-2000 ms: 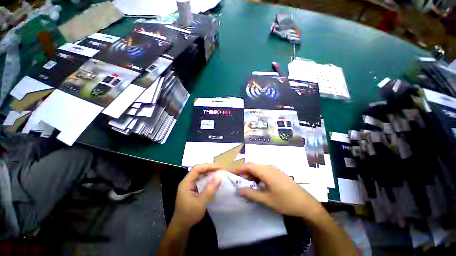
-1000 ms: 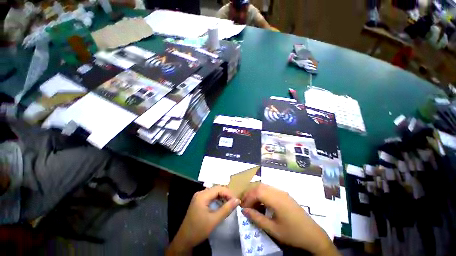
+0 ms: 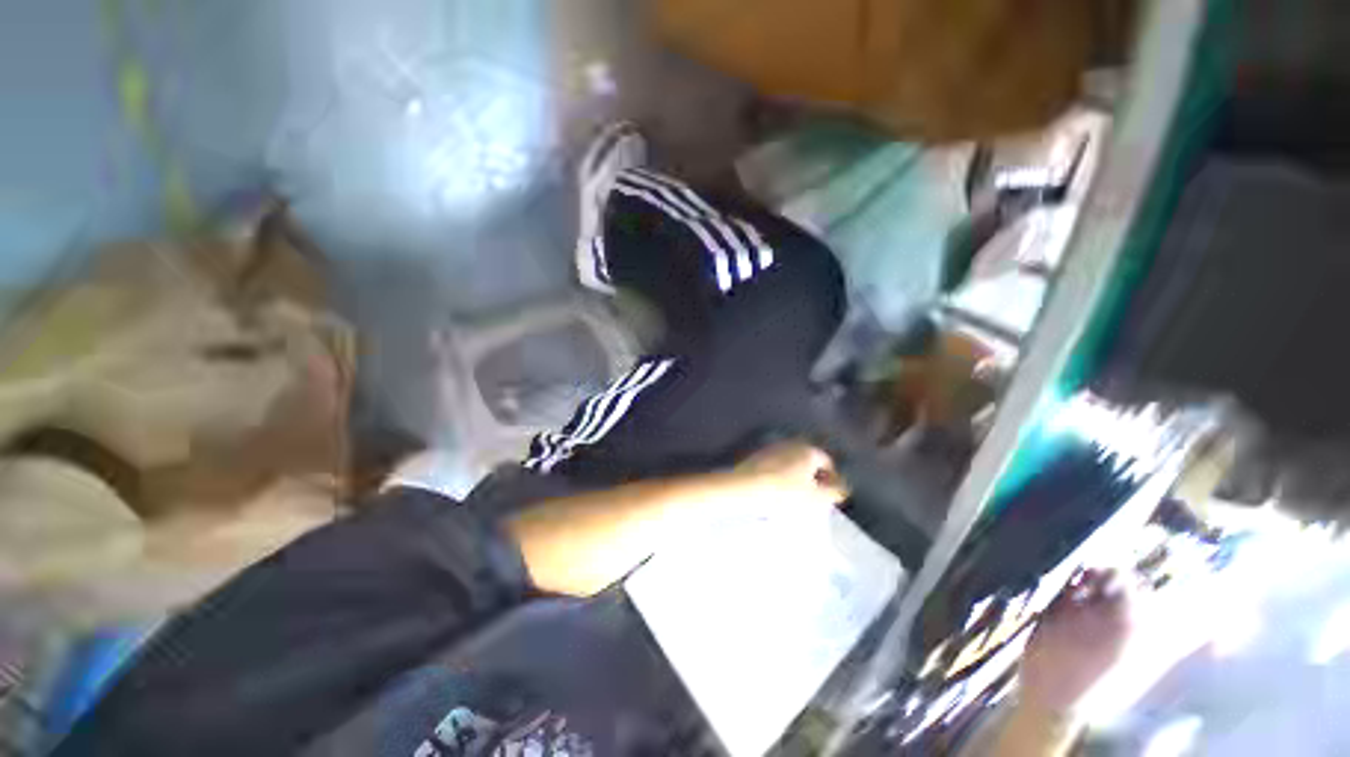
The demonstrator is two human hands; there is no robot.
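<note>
The view is tilted and strongly blurred. My left hand (image 3: 800, 472) grips the top edge of a plain white sheet (image 3: 770, 614), which hangs over my lap. No print can be made out on the sheet. My right hand (image 3: 1073, 636) is a blurred shape at the lower right, over or beside glaring box blanks (image 3: 1022, 555) on the table. Its fingers and anything in them cannot be made out.
The table edge (image 3: 1022, 429) runs diagonally on the right. Beyond my left arm are dark trousers with white stripes on a person's legs (image 3: 740, 326) and a pale stool (image 3: 518, 362). Brown cartons or bags (image 3: 222, 399) stand at the left.
The view has swung and tilted sharply towards the floor. My hands, earlier together at the small-printed label sheet, are now apart, the left one holding a white sheet.
</note>
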